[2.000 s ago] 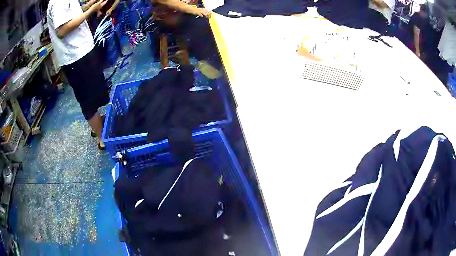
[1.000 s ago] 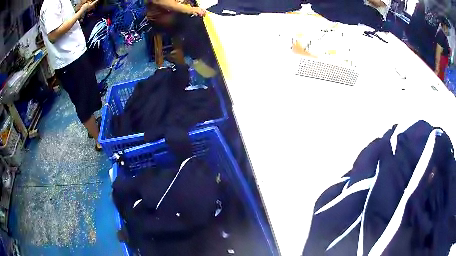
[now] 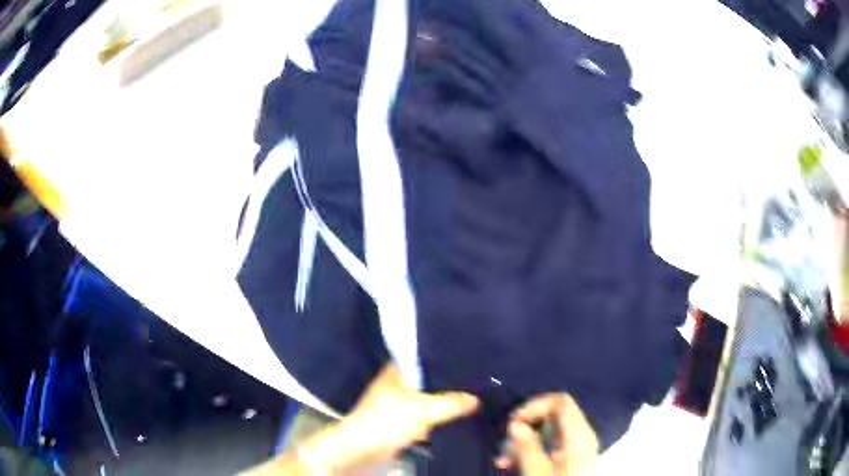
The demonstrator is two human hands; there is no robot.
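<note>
The navy garment (image 3: 521, 242) lies spread on the white tabletop in front of me, with a long white stripe (image 3: 380, 139) down it and thinner white bands at its left. My left hand (image 3: 396, 418) is at the garment's near edge beside the stripe's lower end, thumb and finger closed on the cloth. My right hand (image 3: 554, 437) is just right of it at the same edge, fingers curled together. A small dark spot shows between those fingers, too blurred to name. Both hands are partly cut off by the bottom rim.
A dark, red-edged smartphone (image 3: 700, 363) lies right of the garment. Beyond it, small black pieces (image 3: 761, 386) lie on greyish cloth (image 3: 759, 321). Crumpled clear plastic (image 3: 782, 232) is at right. A pale basket (image 3: 172, 42) is upper left. A blue crate (image 3: 70, 288) stands below the yellow table edge.
The view has swung right and down onto the garment, which now fills the middle. Both my hands have come into view at its near edge. The people at left are out of view.
</note>
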